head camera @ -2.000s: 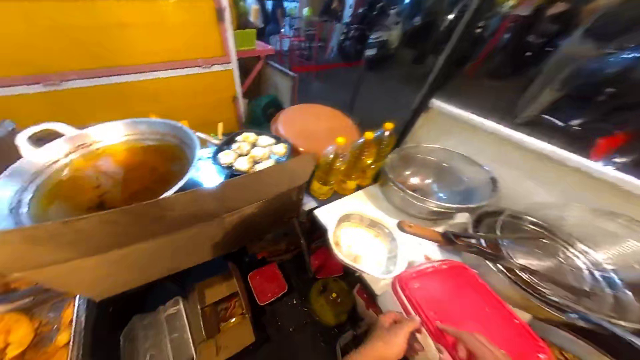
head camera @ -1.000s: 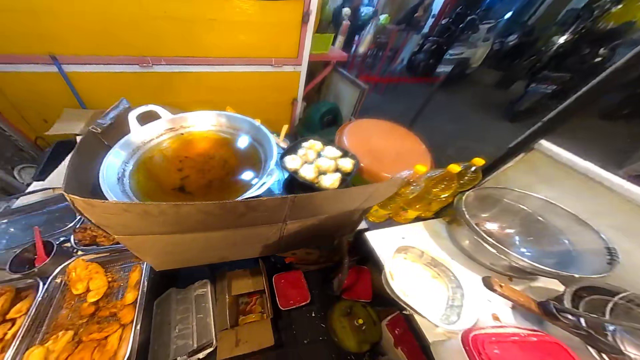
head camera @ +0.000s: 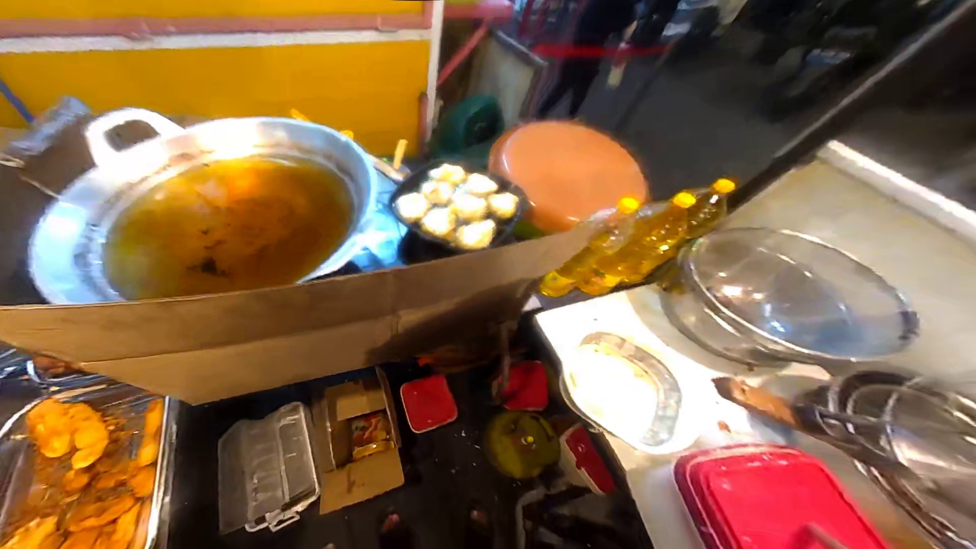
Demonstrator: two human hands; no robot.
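Neither of my hands can be made out clearly; a small blurred shape over the red plastic lid (head camera: 785, 496) at the lower right may be a fingertip or part of the lid. Left of that lid, a metal bowl (head camera: 621, 389) with white contents sits on the white counter. A wooden-handled utensil (head camera: 762, 400) lies beside it, its dark end toward stacked strainers (head camera: 907, 435). At the left, a large metal wok (head camera: 57, 244) holds brown-orange oil. Next to it a black pan holds pale round pieces (head camera: 467, 204).
A cardboard shield (head camera: 305, 328) stands before the wok. Yellow-capped oil bottles (head camera: 640, 244) lean near a round orange lid (head camera: 572, 175) and a large mesh-covered bowl (head camera: 793, 297). Fried food (head camera: 84, 496) fills a metal tray at lower left. An open carton (head camera: 362, 438) and clear plastic box (head camera: 267, 465) stand below.
Two seconds ago both hands were visible at the red lid; they are no longer clearly seen. The view has swung left.
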